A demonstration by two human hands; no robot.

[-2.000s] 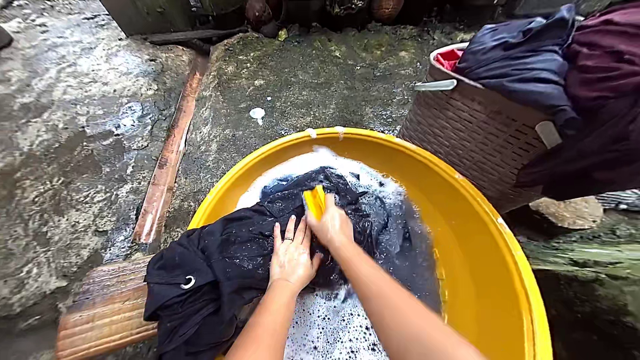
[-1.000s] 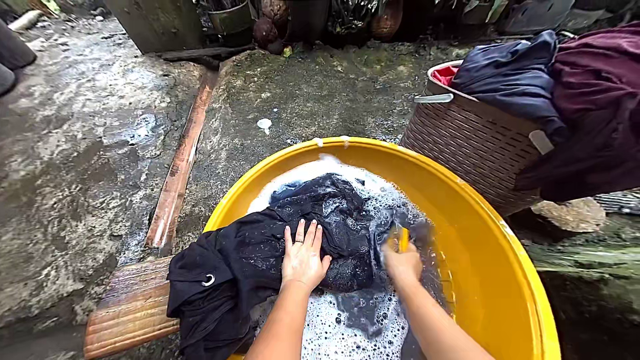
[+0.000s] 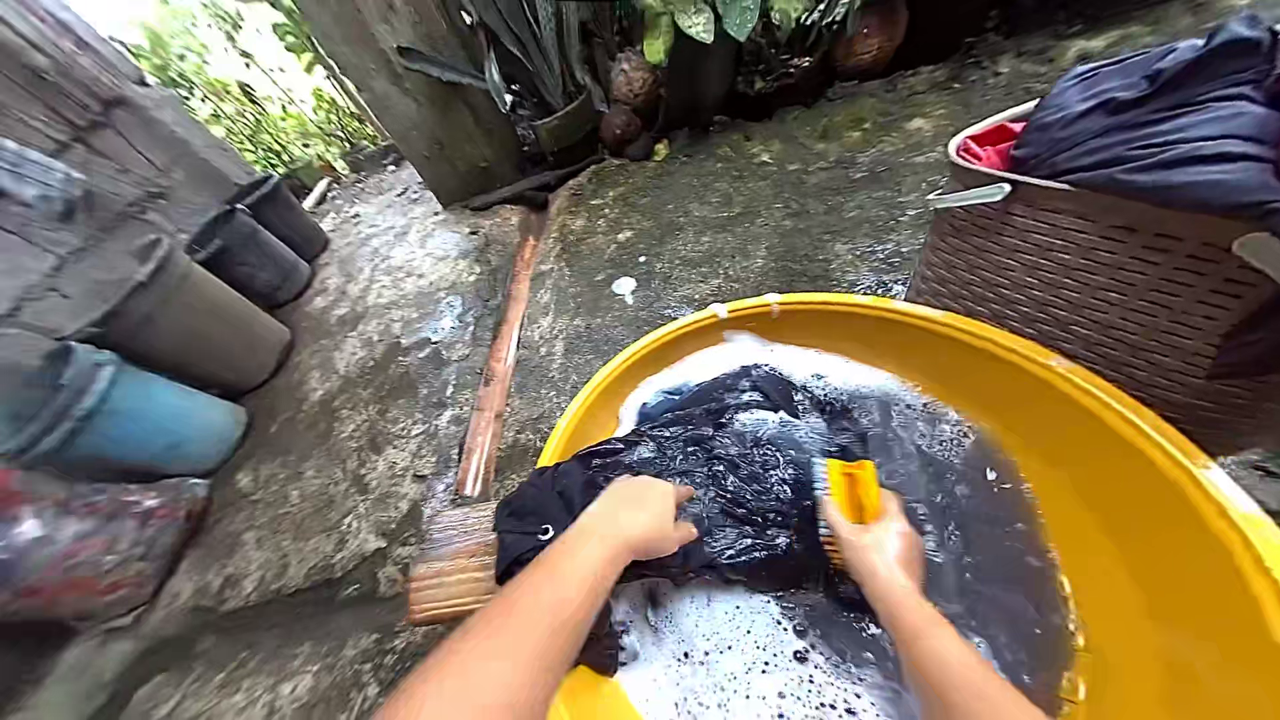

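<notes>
A wet black garment lies across a wooden board that rests in a large yellow plastic basin. Soapy, dark water with white foam surrounds the cloth. My left hand is on the garment's left part, fingers bent; whether it pinches the fabric is unclear. In my right hand is a yellow scrubbing brush, its bristles turned left against the garment's right part.
Behind the basin at right stands a brown woven-look plastic basket with dark clothes on top. Several buckets, one blue, line the left wall. A wooden strip lies on the wet concrete. Potted plants stand at the back.
My left hand, flat on the cloth a second ago, now has its fingers bent. The brush, right of the cloth a second ago, is now against its right part. The view has swung left.
</notes>
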